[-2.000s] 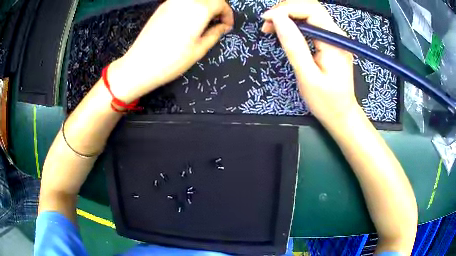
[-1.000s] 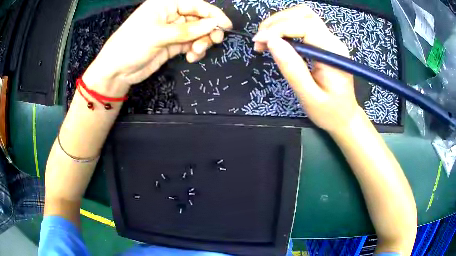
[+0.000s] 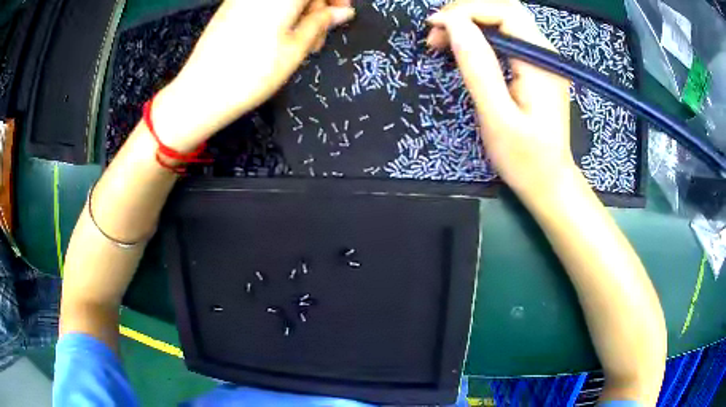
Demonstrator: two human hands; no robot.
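Note:
My right hand (image 3: 517, 95) holds a long dark blue pen-like tool (image 3: 613, 95), whose rear end reaches to the right edge. The tool's tip is hard to make out. My left hand (image 3: 271, 48) is over the long black tray (image 3: 358, 187), cut off by the top edge, its thumb and fingertips close together; I cannot tell if a piece is between them. Silver pins (image 3: 438, 151) cover the tray's middle and right. Tiny black pieces (image 3: 151, 71) are heaped at its left end. Several small part-silver pieces (image 3: 302, 302) lie scattered in the near tray (image 3: 318, 219).
Flat black panels (image 3: 68, 87) lie at the left. Crumpled clear plastic bags (image 3: 669, 151) with a green patch (image 3: 697, 87) are at the right. The green bench top (image 3: 525, 302) has yellow lines. Blue ribbed material (image 3: 685, 381) shows at the bottom right.
My left hand met the tool's tip one second ago and has since moved up and away, its fingers turned down. My right hand has shifted slightly up and right, still holding the tool.

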